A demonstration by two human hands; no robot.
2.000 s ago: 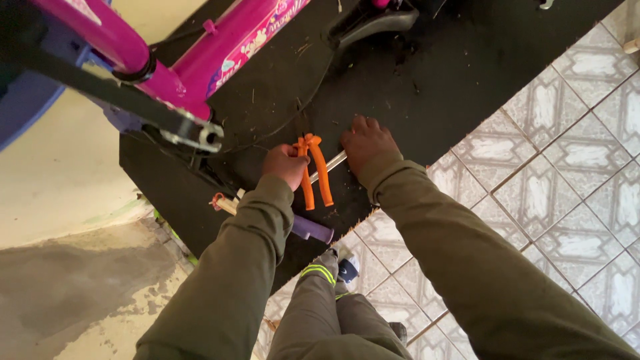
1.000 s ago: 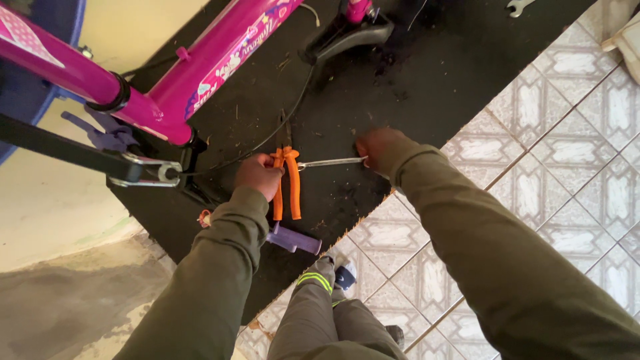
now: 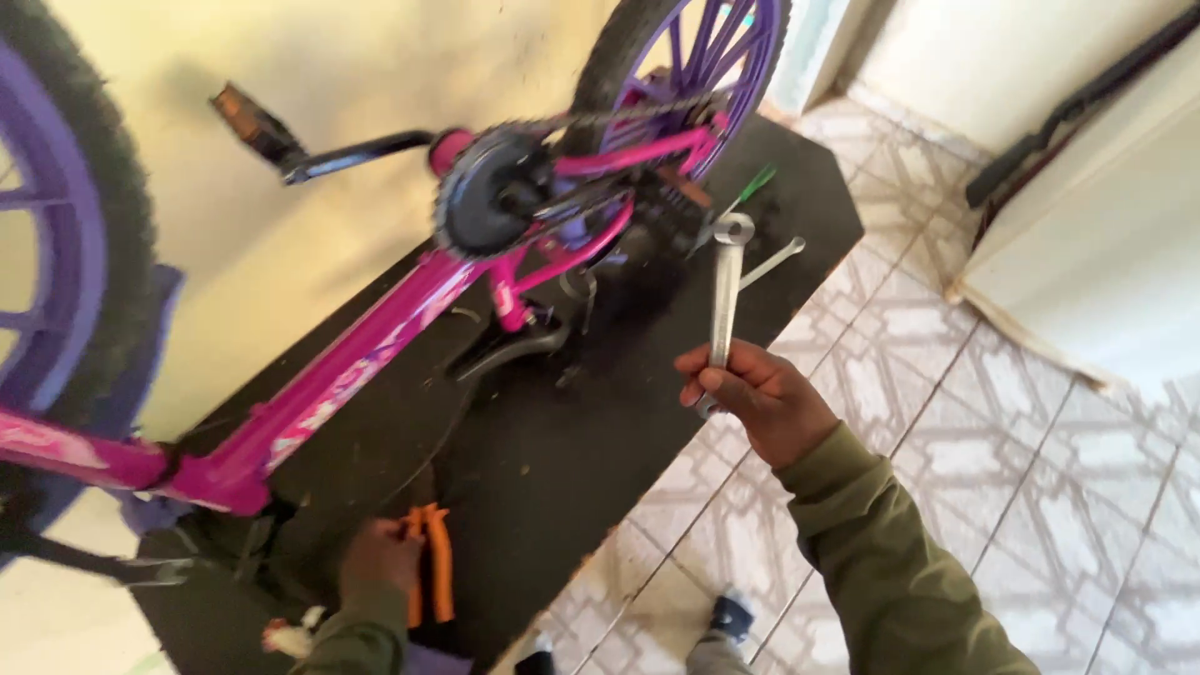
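My right hand (image 3: 764,398) holds a metal combination wrench (image 3: 727,291) by one end, its ring end pointing up and away from me. At the lower left, my left hand (image 3: 380,562) is at the orange-handled pliers (image 3: 439,567), which lie on the black board; blur hides how firmly its fingers hold them. A thin cable (image 3: 436,450) runs from near the pliers toward the saddle. Across the left and top stands an upside-down bicycle with a pink frame (image 3: 347,375), purple wheels and a black chainring (image 3: 497,192).
Another wrench (image 3: 773,262) and a green-handled screwdriver (image 3: 755,185) lie on the black board (image 3: 562,450) beyond my right hand. The saddle (image 3: 511,347) rests on it. A pedal (image 3: 255,124) juts toward the wall. A purple grip (image 3: 436,662) is partly hidden by my left sleeve.
My right hand has lifted the wrench off the board, away from the pliers, and moved it forward. My left hand stays by the pliers. The view has swung toward the rear wheel.
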